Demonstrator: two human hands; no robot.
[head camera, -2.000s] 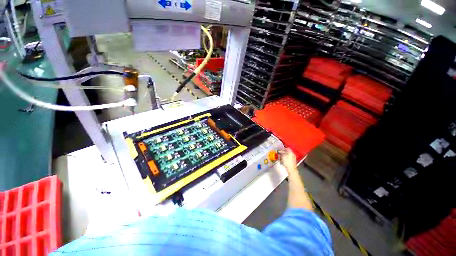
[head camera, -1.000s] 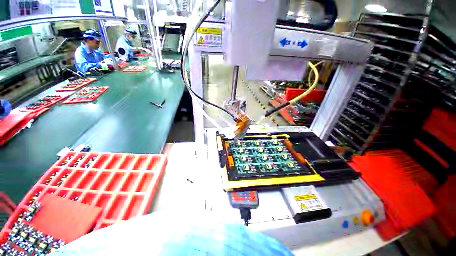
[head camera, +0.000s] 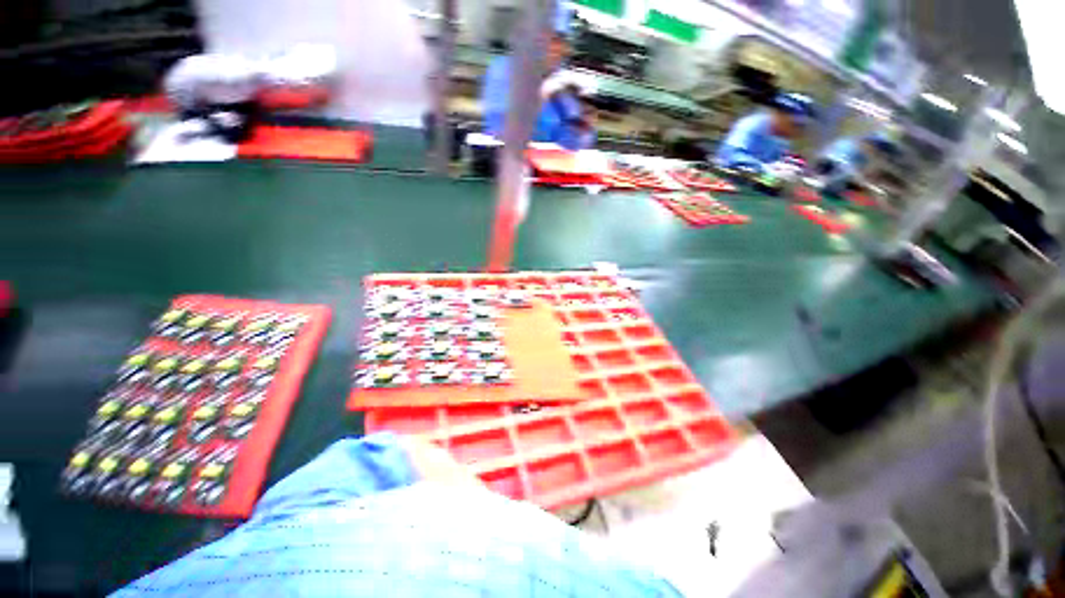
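A red-orange flat divider sheet (head camera: 543, 350) bears rows of small circuit boards (head camera: 438, 339) on its left part. It lies over the left of a red compartment tray (head camera: 613, 432), whose visible pockets look empty. A second red-orange sheet (head camera: 263, 438) with rows of boards with yellow blocks (head camera: 193, 409) lies on the green bench to the left. My left hand (head camera: 420, 458) seems to show only as a blurred pale patch at the end of a blue sleeve, below the sheet; its fingers cannot be made out. My right hand is out of the picture.
A thin upright post (head camera: 510, 175) stands behind the tray. Co-workers in blue (head camera: 759, 146) sit along the far side of the green bench (head camera: 409, 216). More board-laden red sheets (head camera: 701, 208) lie there. A blurred machine edge (head camera: 899, 578) is at lower right.
The view has swung left, from the machine to the bench and trays. The right hand, seen at the machine's orange button two seconds ago, is out of view. A blue sleeve now shows by the tray.
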